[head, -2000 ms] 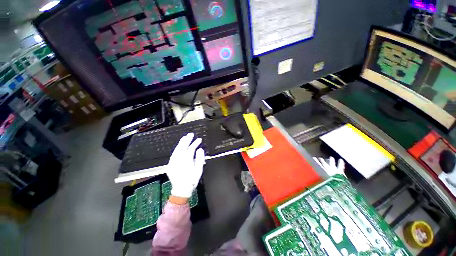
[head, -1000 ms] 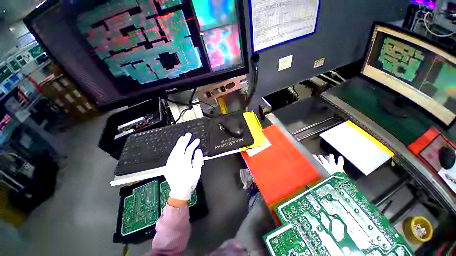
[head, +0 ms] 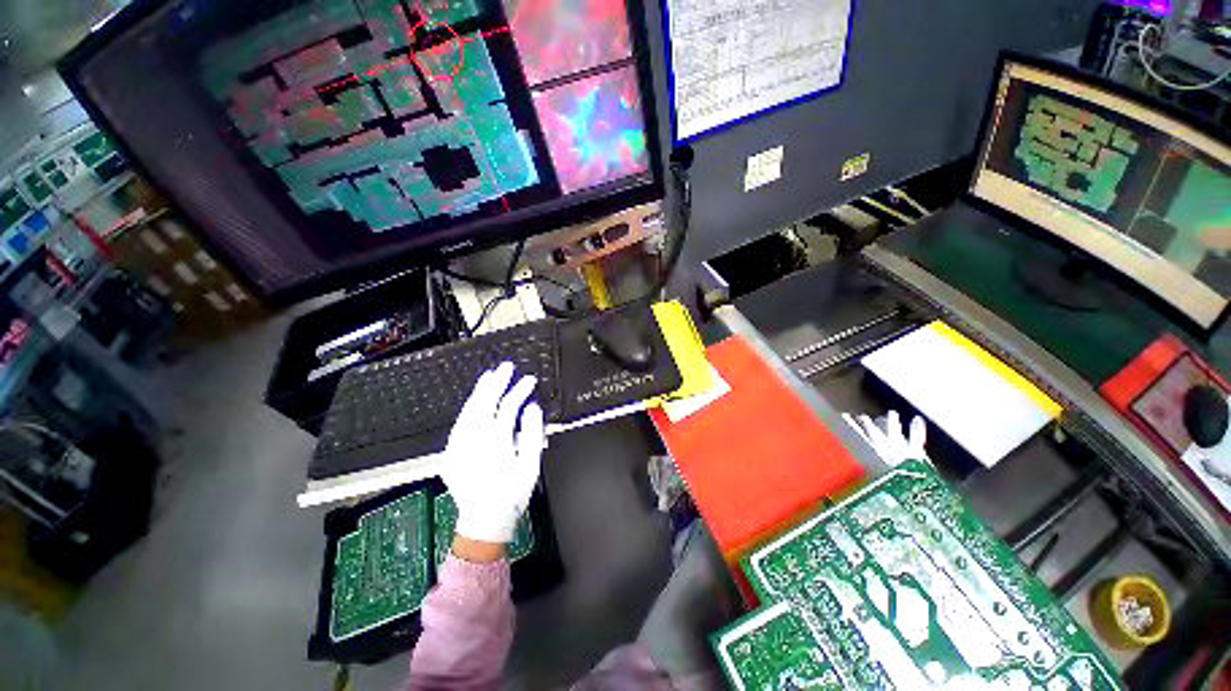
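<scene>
My left hand (head: 493,459), in a white glove, rests palm down on the right part of the black keyboard (head: 419,398), fingers apart and holding nothing. The large green circuit board (head: 918,587), solder side up, is at the bottom right, partly cut off by the frame. White glove fingers (head: 888,439) show past its far edge; I cannot tell whether my right hand is in that glove or it lies loose. The large monitor (head: 378,135) shows a dark green board image with a red circle and lines, beside two coloured panels.
A black mouse (head: 621,340) lies beside the keyboard over a yellow-edged folder (head: 686,351). A red mat (head: 763,439) lies behind the board. A black tray (head: 317,624) holds small green boards. A white sheet (head: 952,392), second monitor (head: 1107,189) and yellow ring (head: 1131,612) are right.
On the large monitor the red markings have shifted to a circle near the top, and the side panels show different coloured images. The left hand and the board have hardly moved.
</scene>
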